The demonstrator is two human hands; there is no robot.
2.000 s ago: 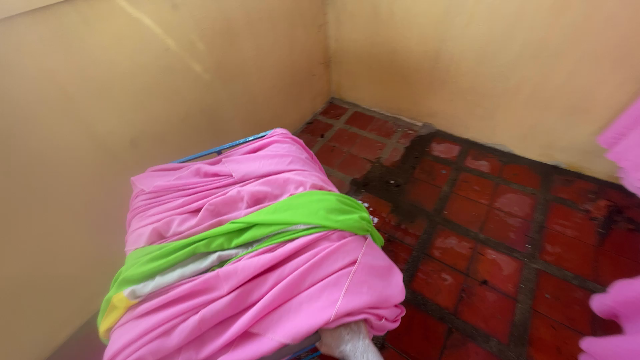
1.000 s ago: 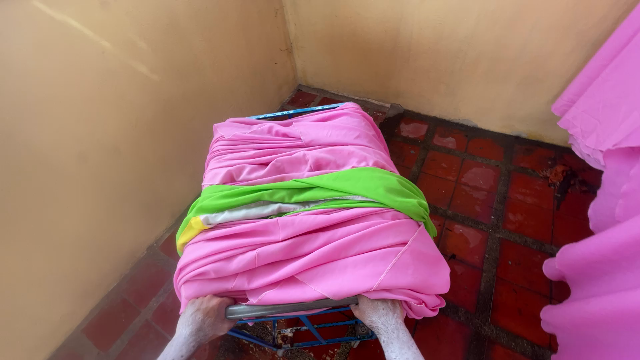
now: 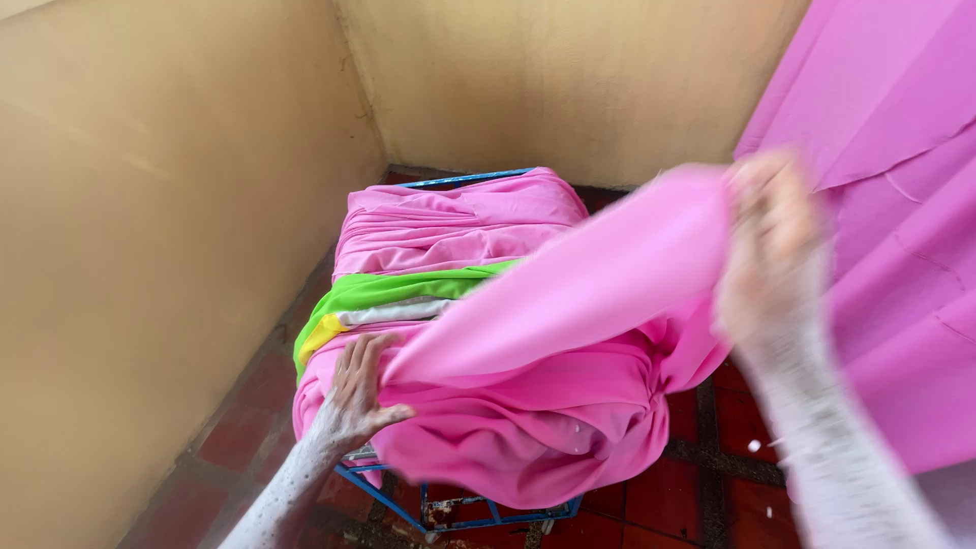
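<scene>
Pink fabric (image 3: 465,229) lies in folds over a blue metal frame (image 3: 457,524), with a green, white and yellow cloth band (image 3: 412,286) across its middle. My left hand (image 3: 362,389) rests on the near left side of the pile, fingers spread, at the edge of a lifted fold. On the right, my right hand (image 3: 770,244), blurred, grips a raised length of the pink fabric (image 3: 579,282) that slants up from the pile. White foam-like spots cover both forearms. The frame is mostly hidden beneath the cloth.
Tan walls (image 3: 175,191) meet in a corner behind and left of the frame. More pink fabric (image 3: 907,290) hangs at the right. Wet-looking red floor tiles (image 3: 659,488) with dark joints lie below.
Both hands have left the frame's near bar, where they were one second ago. My right hand has risen to the right with pink fabric; my left hand now lies on the pile.
</scene>
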